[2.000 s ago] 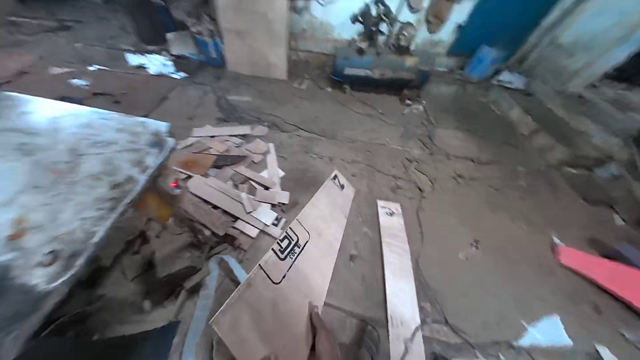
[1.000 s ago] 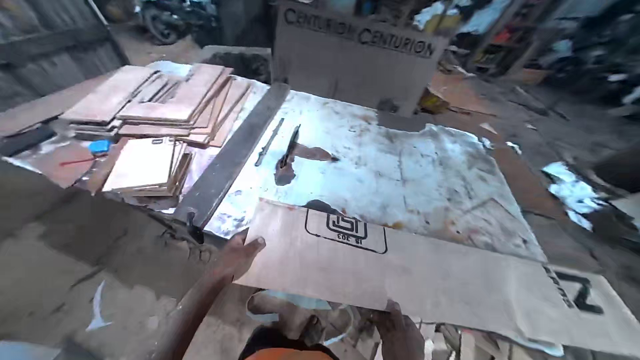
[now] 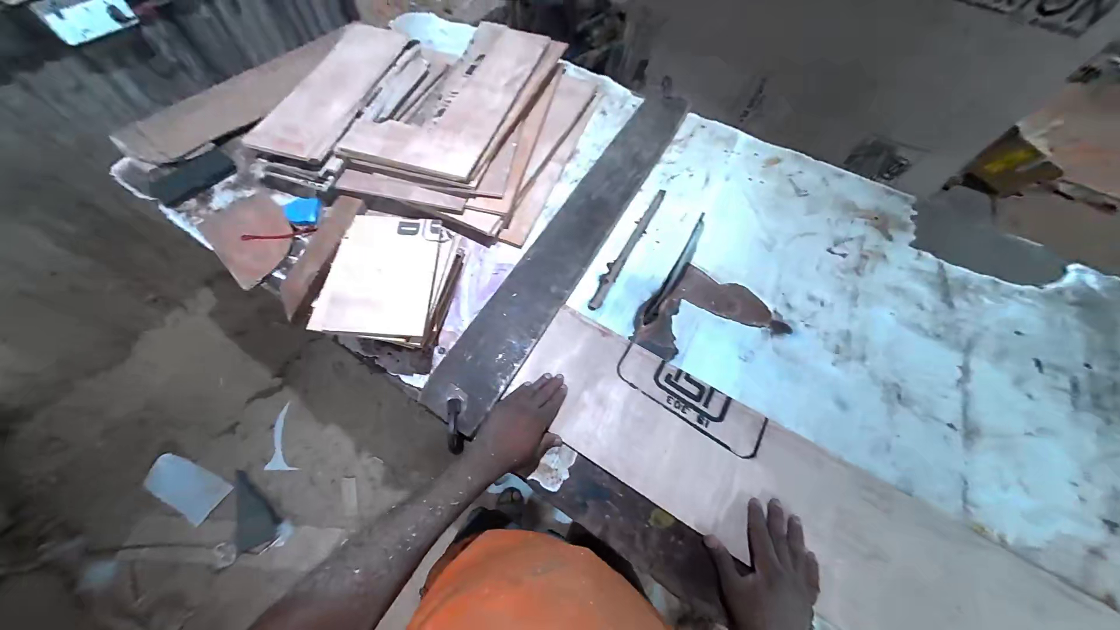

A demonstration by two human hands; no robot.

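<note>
A long plywood strip (image 3: 665, 464) with black printed marks lies flat along the near edge of the worktable (image 3: 875, 376), its left end against a dark metal bar (image 3: 560, 262) fixed across the table. My left hand (image 3: 521, 424) rests on the strip's left end beside the bar, fingers extended, not wrapped around it. Flat on the strip near its front edge is my right hand (image 3: 770, 569), fingers spread. Behind the strip lie a thin stick-like piece (image 3: 628, 249) and a dark pointed tool (image 3: 678, 271), whose exact kind I cannot tell.
Stacked plywood panels (image 3: 455, 114) cover the table's left end, with a smaller stack of pieces (image 3: 376, 276) nearer me. A blue block (image 3: 302, 211) sits by a red thin item (image 3: 276, 235). Scraps (image 3: 188, 486) lie on the floor at left. A large board (image 3: 787, 79) stands behind the table.
The plywood strip, held up over the table's front edge a second ago, now lies on the tabletop against the bar. Both hands have gone from gripping its edge to resting on it.
</note>
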